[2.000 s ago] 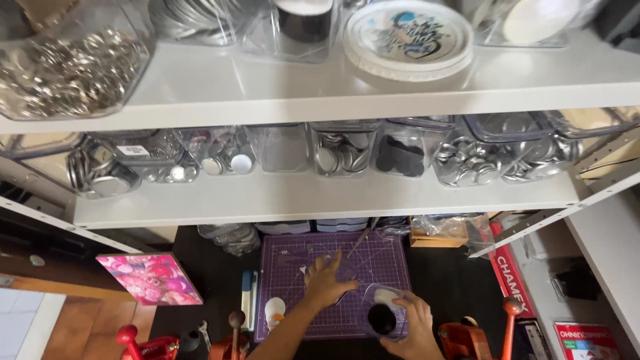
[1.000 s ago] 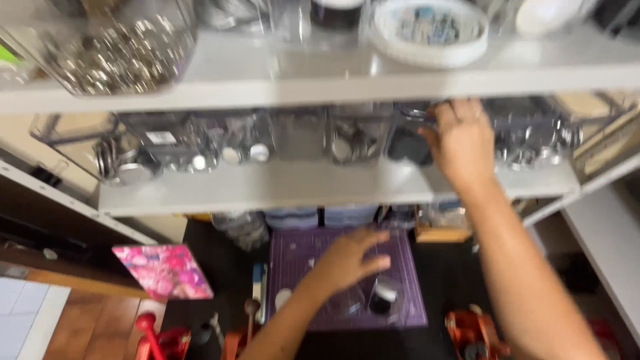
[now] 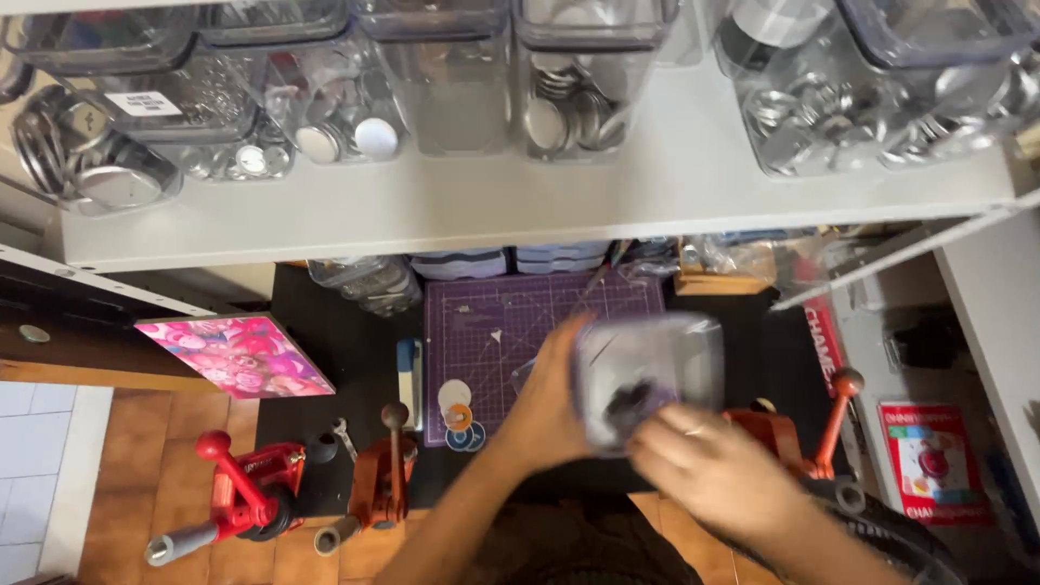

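Above the purple cutting mat [image 3: 520,317], my left hand [image 3: 548,410] grips the left side of a clear plastic container [image 3: 658,341]. Dark pieces [image 3: 634,402], blurred, show inside it. My right hand [image 3: 715,463] is at the container's near side, its fingertips beside the dark pieces; blur hides whether they pinch any. White paper discs [image 3: 454,394], an orange disc [image 3: 458,418] and blue discs [image 3: 465,437] lie at the mat's left edge. Part of a clear item [image 3: 524,375] shows on the mat behind my left hand.
Overhead, a white shelf [image 3: 487,199] bears clear bins of metal button parts [image 3: 577,114]. Red [image 3: 252,487] and orange [image 3: 378,479] lever presses stand front left, another orange press [image 3: 768,439] front right. A stapler [image 3: 410,382] and a pink picture panel [image 3: 244,353] are left.
My right hand has come down from the shelf, and the container of dark pieces has left its place there. My left hand, bare over the mat a second ago, now grips it. The view has shifted closer.
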